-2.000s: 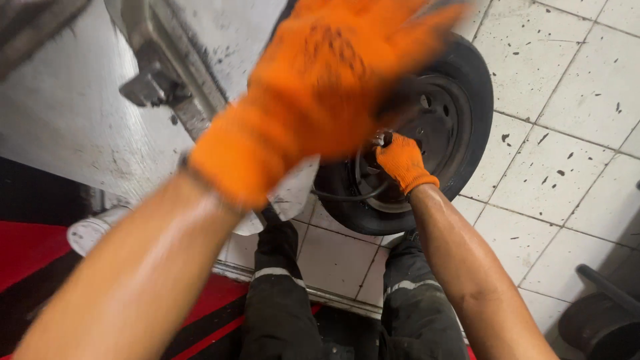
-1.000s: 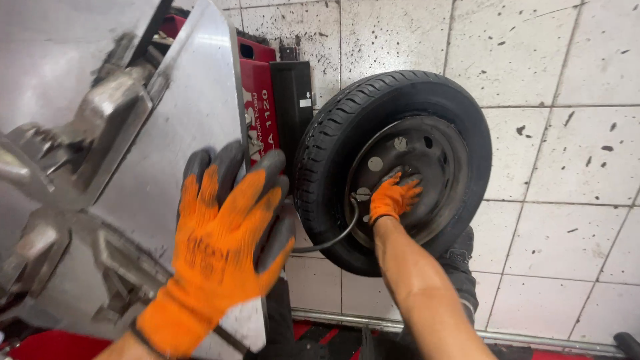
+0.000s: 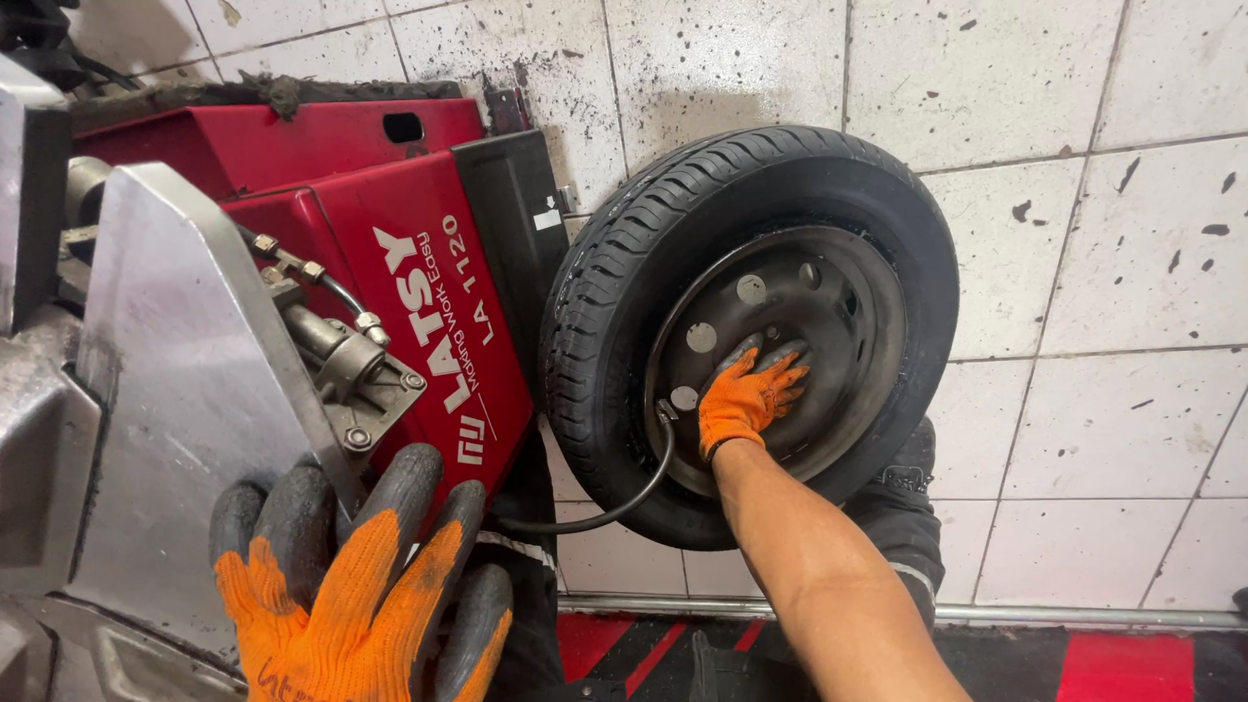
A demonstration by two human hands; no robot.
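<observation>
A car tire (image 3: 624,322) on a black steel wheel rim (image 3: 838,390) stands on the tiled floor, partly in front of my leg. My right hand (image 3: 751,395), in an orange and dark grey work glove, lies on the face of the rim with its fingers apart. An air hose (image 3: 634,507) is attached near the rim's edge, left of that hand, and curves away to the left. My left hand (image 3: 361,585), gloved the same way, is spread at the edge of the metal turntable (image 3: 185,390) of a tire changer. It grips nothing.
The tire changer's red cabinet (image 3: 361,253) stands left of the tire, with metal fittings (image 3: 351,380) beside the turntable. White floor tiles (image 3: 1024,234) with dark specks extend to the right. A metal strip (image 3: 1053,616) borders a red and black floor area.
The view has shifted considerably. My right hand was near the hose end at the rim two seconds back and is now flat on the rim's face. The tire's tread side shows more now than two seconds ago.
</observation>
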